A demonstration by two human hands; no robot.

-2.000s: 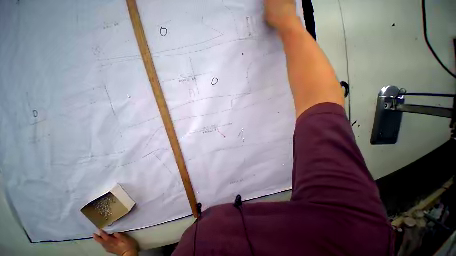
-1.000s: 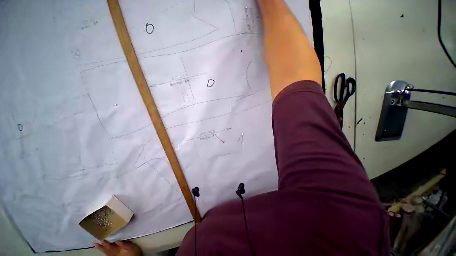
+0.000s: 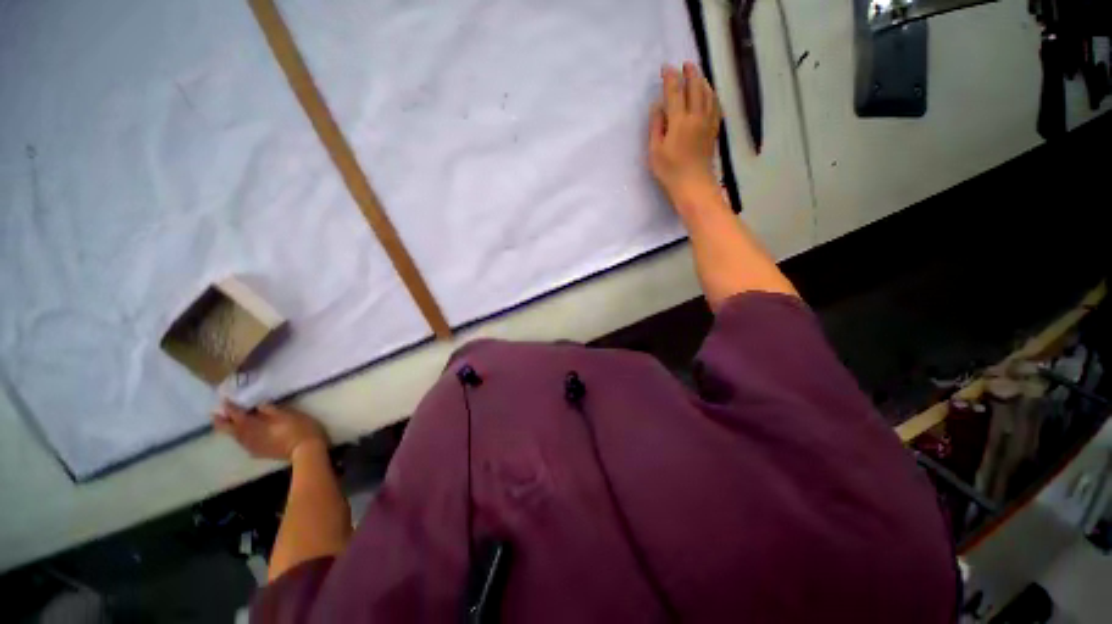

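The white paper marker (image 3: 524, 183) lies over the dark fabric lay, whose dark edge (image 3: 719, 116) shows along its right side and front. My right hand (image 3: 687, 132) lies on the paper at its right edge, fingers extended, holding nothing visible. My left hand (image 3: 271, 429) rests at the front edge of the lay, just in front of the pin box, fingers apart. The small open cardboard box of pins (image 3: 224, 332) stands on the paper. The wooden ruler (image 3: 354, 177) lies slantwise across the paper, its near end at the front edge.
Fabric shears (image 3: 746, 79) lie on the whitish table (image 3: 799, 171) right of the lay. A metal base plate (image 3: 891, 71) with an arm is at the upper right. Wooden strips (image 3: 945, 421) and dark items are below the table's edge at the right.
My right hand has come back from the far part of the paper to its near right edge. The camera view has shifted towards my body. My left hand stays by the box.
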